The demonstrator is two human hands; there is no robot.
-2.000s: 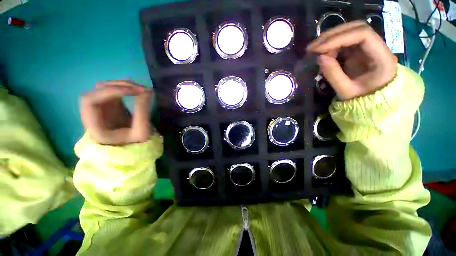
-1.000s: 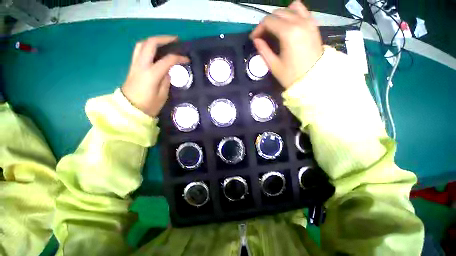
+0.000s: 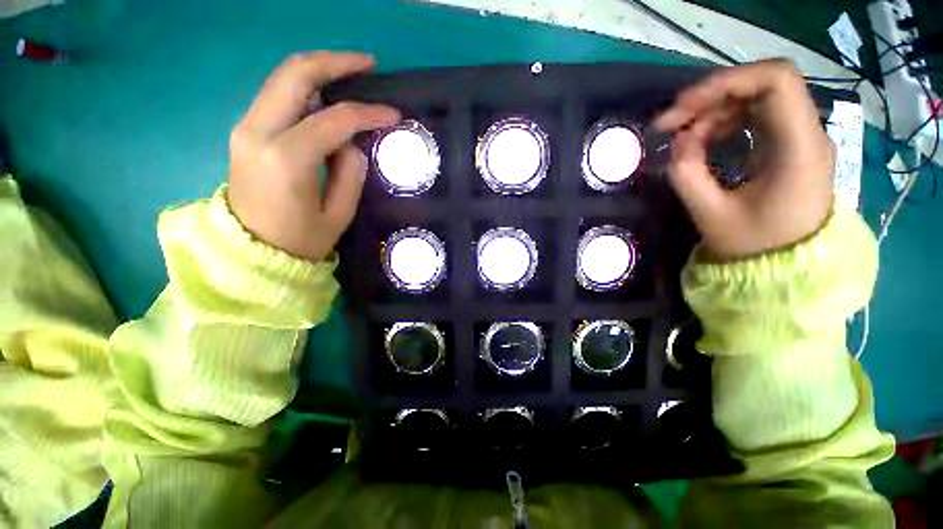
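Note:
A black foam tray with square pockets lies in front of me, one round silver-rimmed watch unit per visible pocket. Several watches in the two far rows glow plain white, such as the far middle one. The nearer rows are dark, such as this watch. My left hand is at the tray's far left corner, fingertips beside the far left lit watch, thumb and fingers apart. My right hand is curled over the right columns, partly hiding a dark watch; nothing is clearly held in it.
A teal mat lies under the tray. A small red item is at the far left. A white label is at the tray's right edge. A white cable and a power strip are at right. Another person's yellow-green sleeve is at left.
Since one second ago, my right hand has moved right, from the third column to the right columns. My left hand stays by the far left watch. The view has shifted. The same watches stay lit.

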